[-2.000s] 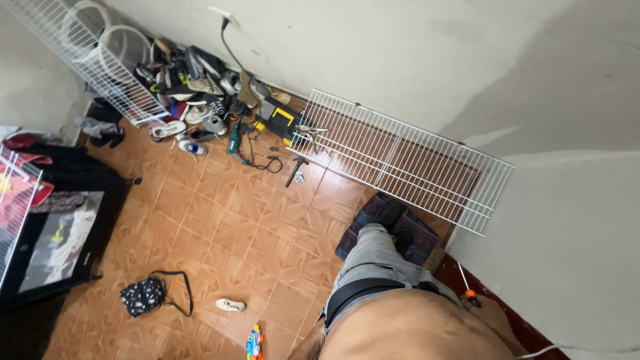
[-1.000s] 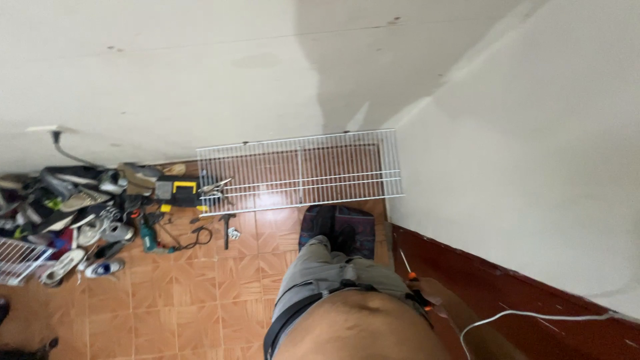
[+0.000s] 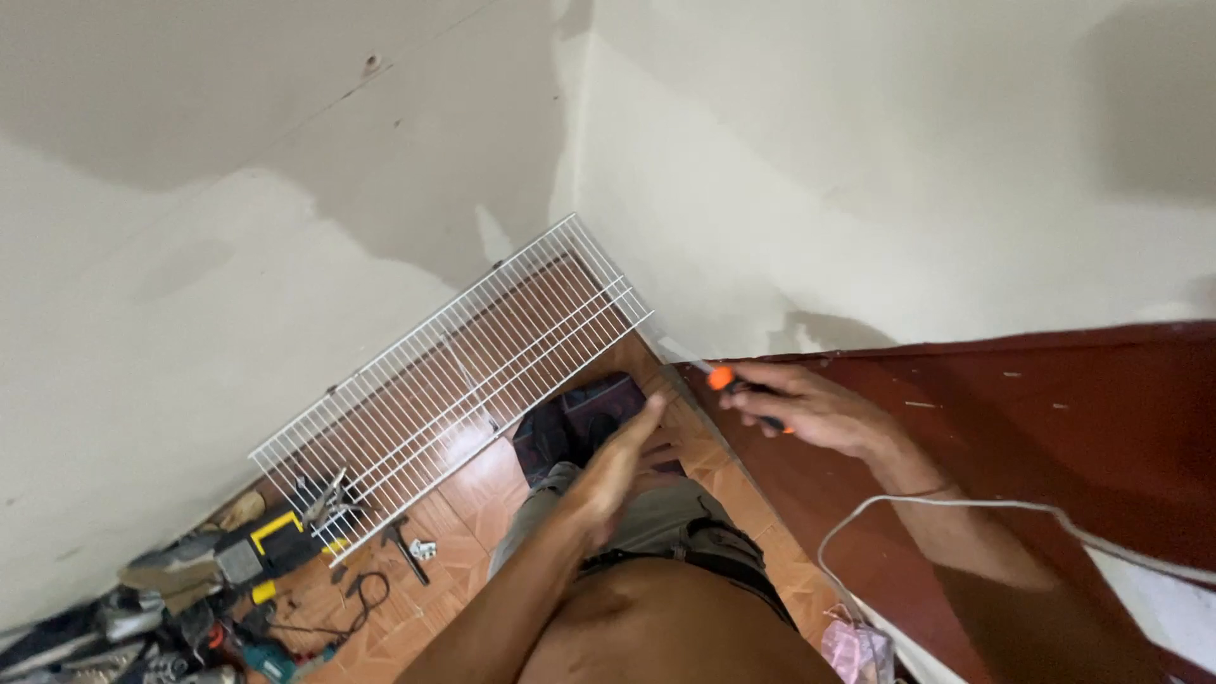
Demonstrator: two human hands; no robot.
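My right hand (image 3: pixel 817 408) is closed around the handle of a screwdriver (image 3: pixel 749 397) with an orange and black grip; its pale shaft points up and left, toward the wall corner. My left hand (image 3: pixel 622 465) is raised in front of my waist, fingers apart, with nothing seen in it. Beyond both hands, a white wire shelf (image 3: pixel 456 370) is fixed along the left wall and reaches the corner. On the shelf's left end lie metal tools (image 3: pixel 328 499), perhaps pliers. A dark patterned object (image 3: pixel 594 418) is under my feet.
A black and yellow toolbox (image 3: pixel 271 546), a hammer (image 3: pixel 407 551), a corded green power tool (image 3: pixel 271 657) and heaped shoes (image 3: pixel 123 617) lie at the lower left. A white cable (image 3: pixel 950 501) loops across the dark red surface (image 3: pixel 950 408) at right. A pink plastic bag (image 3: pixel 858 651) is at the bottom.
The view has swung toward the corner. My right hand with the screwdriver, low at my side before, is now raised in front of me, and my left hand has come into view.
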